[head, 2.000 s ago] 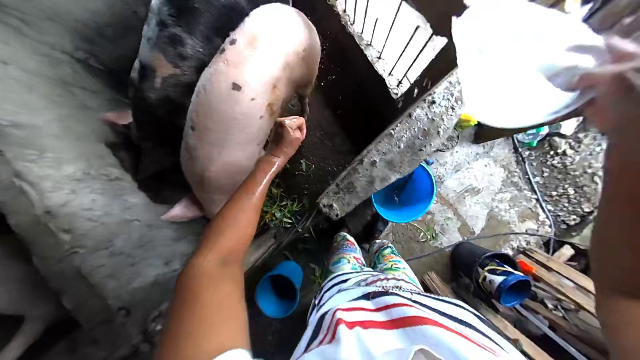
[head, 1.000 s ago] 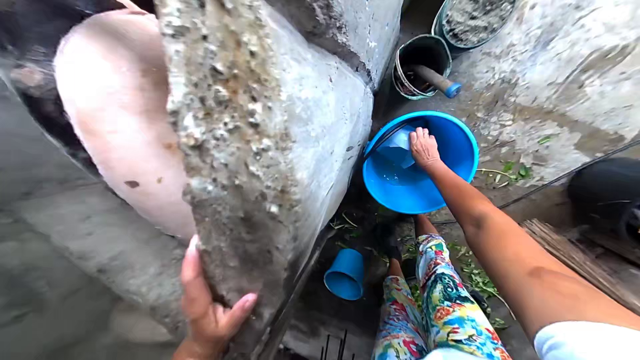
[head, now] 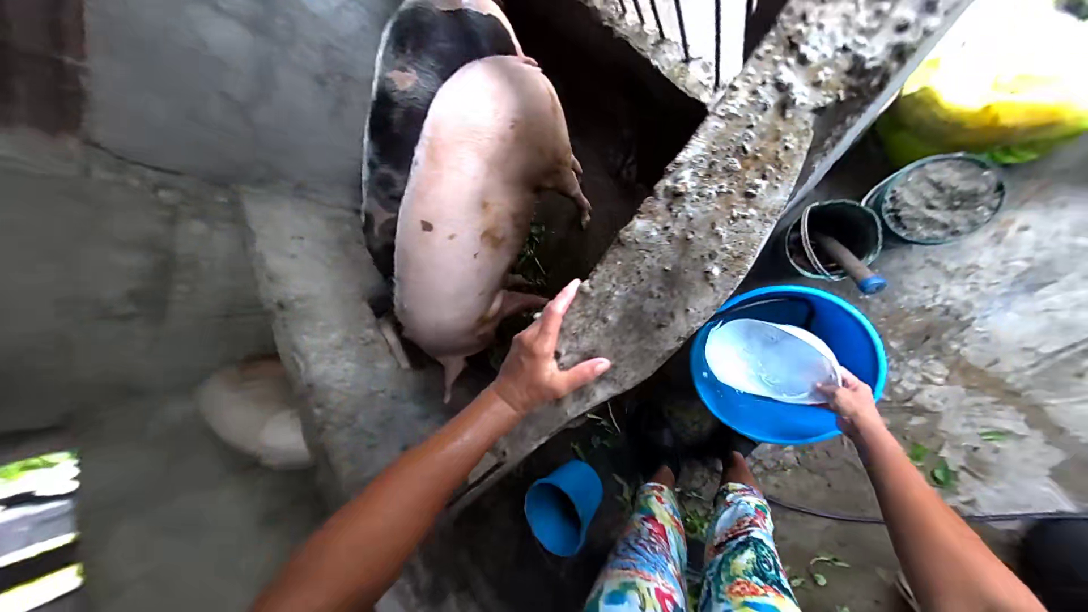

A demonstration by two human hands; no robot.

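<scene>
My left hand [head: 544, 353] rests with spread fingers on the rough top of a concrete pen wall [head: 680, 229]. In my right hand [head: 848, 399] is the rim of a whitish plastic scoop or basin [head: 772, 361], which holds some liquid. That vessel is over a large blue tub [head: 756, 421] at the wall's outer side. Inside the pen, a pink pig [head: 476, 195] with dirt spots stands against a black-and-pink pig [head: 408, 102]. Near my feet lies a small blue bucket [head: 563, 508], tilted.
Beyond the tub stand a dark bucket [head: 837, 238] with a blue-capped pipe in it and a bucket of grey material [head: 942, 200]. Another pale pig [head: 259, 412] is behind the left wall. A yellow sack [head: 1003, 106] sits at upper right. A hose [head: 824, 512] crosses the ground.
My right hand has lifted the whitish vessel, which was low in the blue tub a second ago. My left hand remains on the wall. The view has swung back toward the pigs.
</scene>
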